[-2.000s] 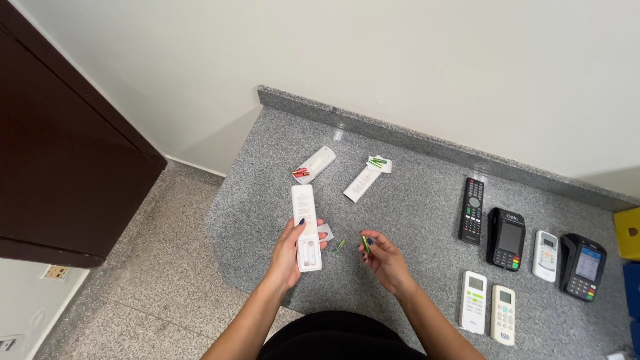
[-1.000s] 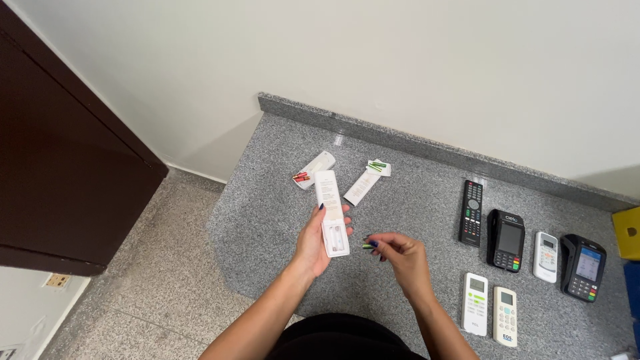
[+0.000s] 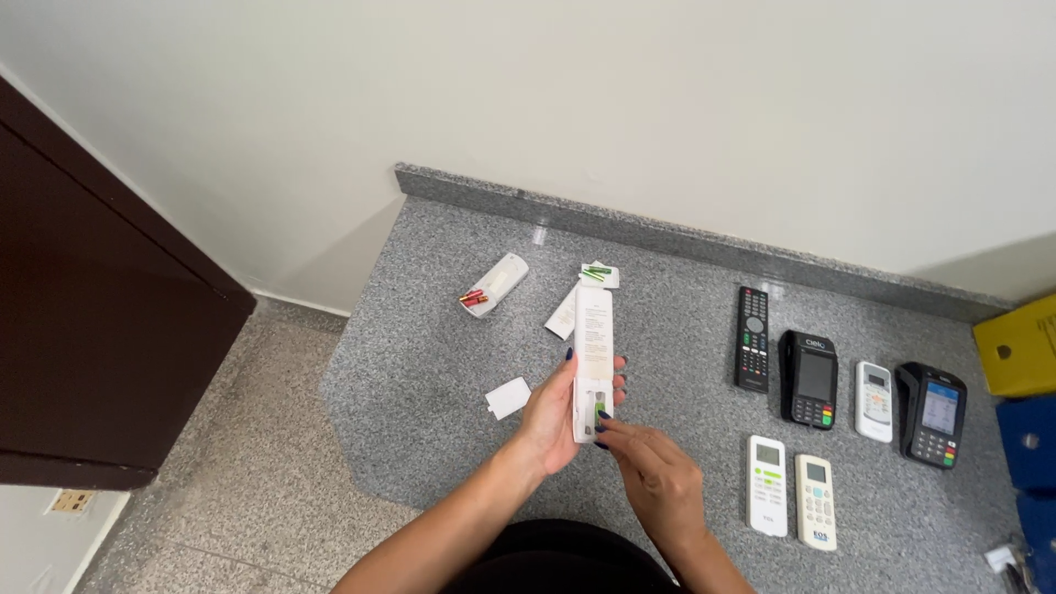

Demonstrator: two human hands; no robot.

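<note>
My left hand (image 3: 551,417) holds a white remote control (image 3: 595,338) back side up, its battery compartment uncovered at the near end. My right hand (image 3: 652,470) pinches a green battery (image 3: 600,412) at the right side of that compartment. A white battery cover (image 3: 508,398) lies on the granite counter, left of my left hand. Farther back, red batteries (image 3: 473,298) rest on the near end of a white remote (image 3: 500,280). Green batteries (image 3: 596,272) sit on a small white cover (image 3: 611,277), beside another white remote (image 3: 563,314) partly hidden behind the held one.
To the right lie a black remote (image 3: 752,338), two card terminals (image 3: 810,379) (image 3: 932,414) and white remotes (image 3: 874,401) (image 3: 767,485) (image 3: 816,502). Yellow (image 3: 1019,346) and blue (image 3: 1030,443) binders stand at the right edge. A granite backsplash (image 3: 660,240) runs along the wall.
My right hand has brought a green battery to the compartment of the held remote. The battery cover beside my left hand shows on the counter now. The view has shifted slightly.
</note>
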